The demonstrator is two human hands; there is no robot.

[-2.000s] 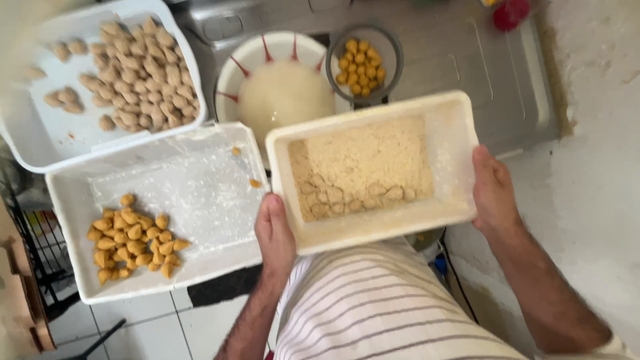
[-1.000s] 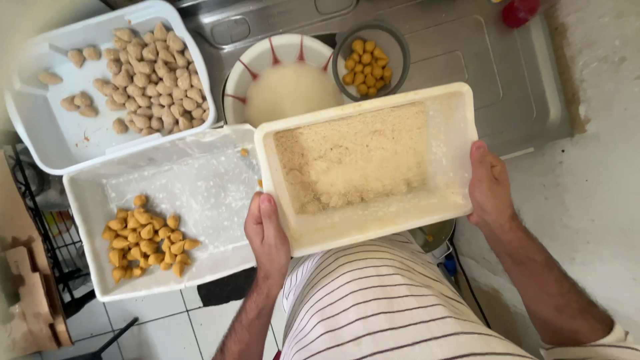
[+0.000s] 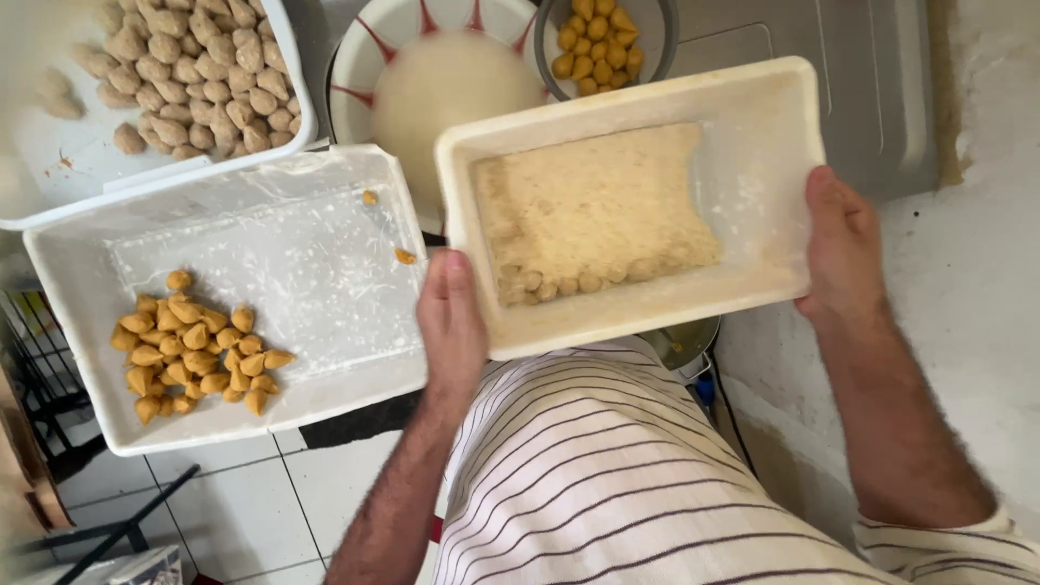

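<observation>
My left hand (image 3: 453, 325) and my right hand (image 3: 845, 244) grip opposite ends of a cream plastic tub (image 3: 756, 187), held tilted in front of me. Inside it lie pale breadcrumbs (image 3: 593, 195), with several coated dough pieces (image 3: 569, 286) showing along the near edge. Left of my left hand is a white plastic tray (image 3: 325, 260) holding a pile of orange teardrop-shaped dough pieces (image 3: 195, 349). Behind the tub stand a bowl of milky liquid (image 3: 455, 89) and a grey-rimmed bowl (image 3: 666, 41) with more orange pieces (image 3: 600, 49).
At the upper left, a light plastic tray (image 3: 305, 114) holds many breaded pieces (image 3: 203, 73). The steel sink top (image 3: 861, 97) reaches the wall (image 3: 991, 325) on the right. Below are a pot (image 3: 691, 345), a black wire rack (image 3: 49, 366) and a tiled floor (image 3: 236, 496).
The crumbs have shifted inside the tub as its tilt changed; coated pieces showed at the near edge, were covered, and show again. Both hands have kept their hold.
</observation>
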